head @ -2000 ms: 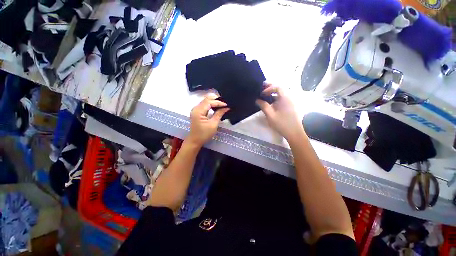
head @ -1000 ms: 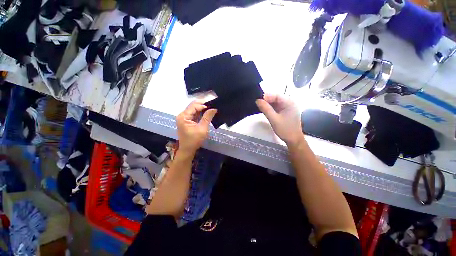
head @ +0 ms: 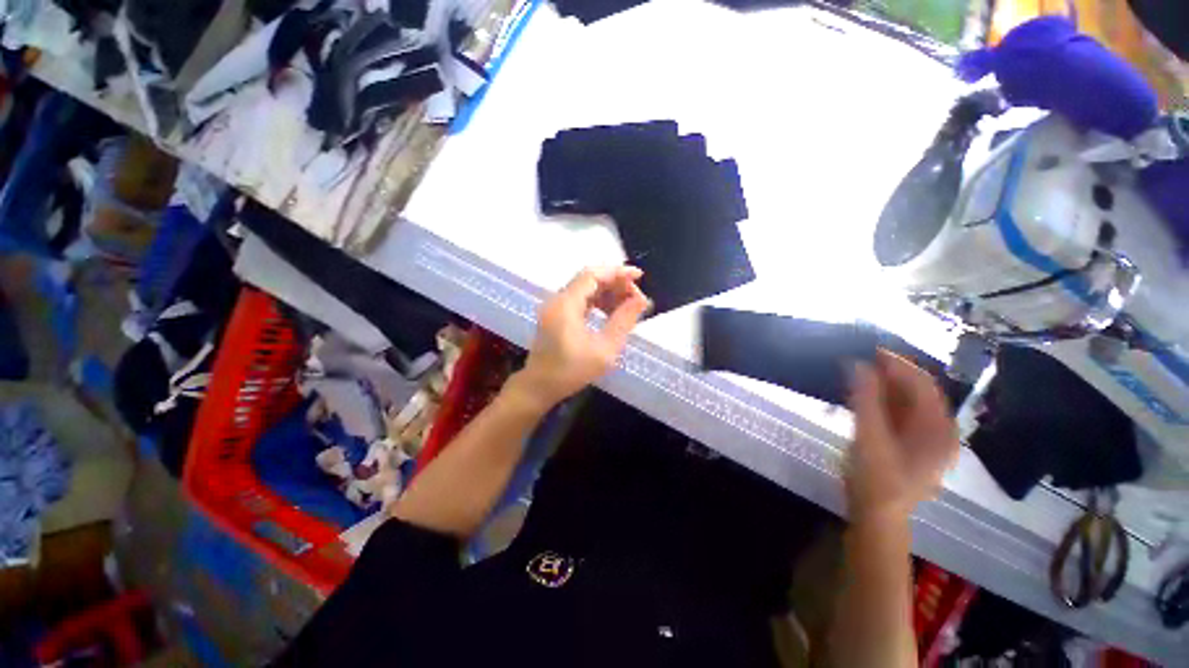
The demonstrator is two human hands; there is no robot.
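A fanned pile of black fabric pieces (head: 678, 215) with a stepped edge lies on the white table in front of me. My left hand (head: 580, 333) is at its lower left edge, thumb and fingertips slightly apart, with no piece seen between them. My right hand (head: 897, 424), blurred, is at the right end of a single flat black piece (head: 780, 352) and grips it. That piece lies low over the table between the pile and the machine head. More black pieces (head: 1063, 424) lie below the machine head.
The white sewing machine (head: 1043, 222) stands at right, with a dark oval paddle (head: 923, 202) and purple fluffy cover (head: 1063, 78). Scissors (head: 1090, 559) lie at the right front edge. Offcuts (head: 372, 78) are heaped at upper left. A red basket (head: 241, 418) of scraps is below the table.
My right hand has left the pile and moved right towards the machine, now with a single black piece. My left hand stays near the pile. The view has shifted, so the machine sits farther right.
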